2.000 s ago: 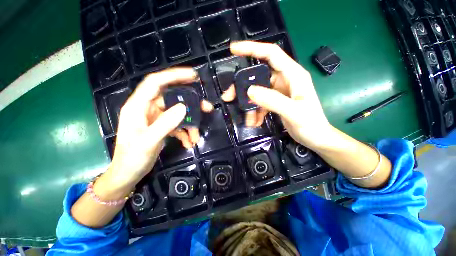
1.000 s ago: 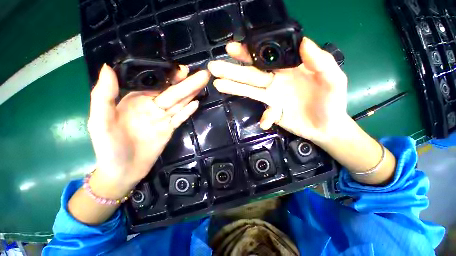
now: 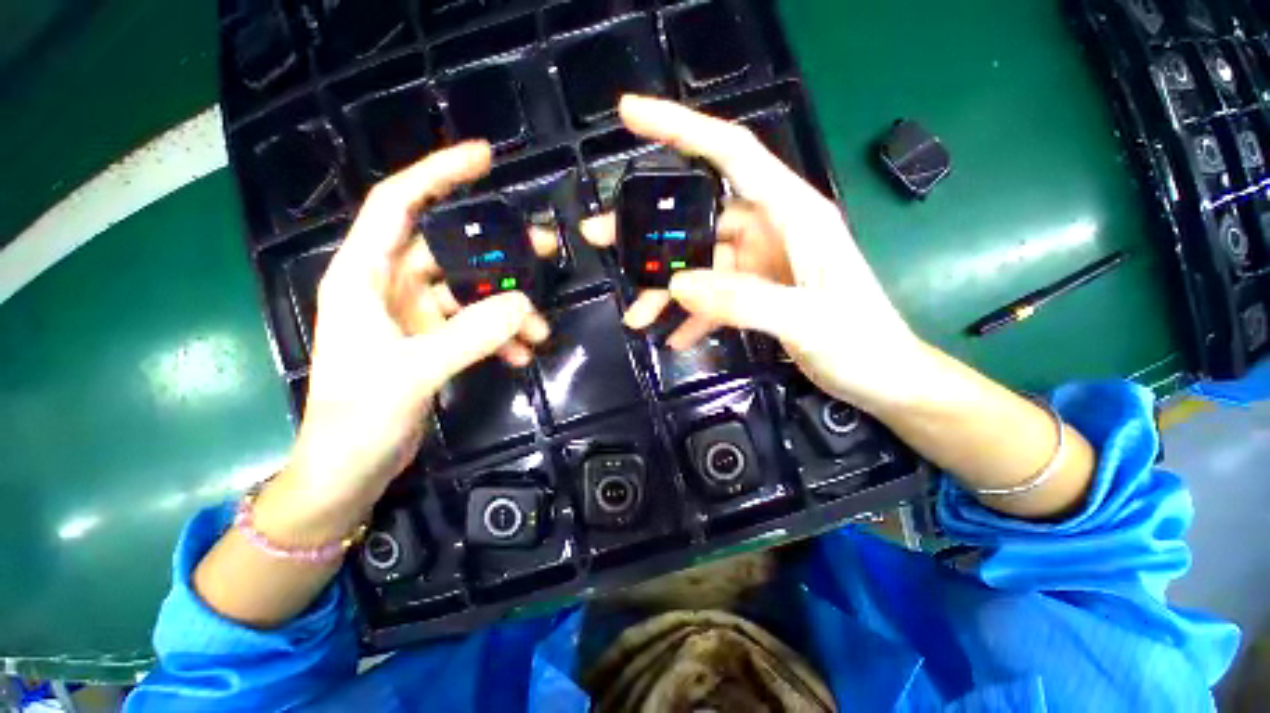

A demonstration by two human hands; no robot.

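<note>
My left hand [image 3: 404, 314] holds a black strapless smartwatch [image 3: 481, 251] by its edges, screen up, with small white, blue, red and green marks lit. My right hand [image 3: 780, 251] holds a second smartwatch [image 3: 666, 227], also screen up with similar marks. My left thumb is at the lower edge of its watch and my right thumb at the lower right of the other. Both watches are above a black blister tray [image 3: 585, 365]. Several watches lie back up, ring-marked, in the tray's near row, one of them at its middle [image 3: 613, 490].
A lone black watch unit [image 3: 914, 159] lies on the green surface [image 3: 975, 84] right of the tray. A black pen [image 3: 1047, 294] lies below it. A second black tray [image 3: 1209, 195] with ring-marked backs is at the far right.
One second ago both watches were tilted with their ring-marked backs showing and my palms up. Now both are turned screen up and held closer together over the tray.
</note>
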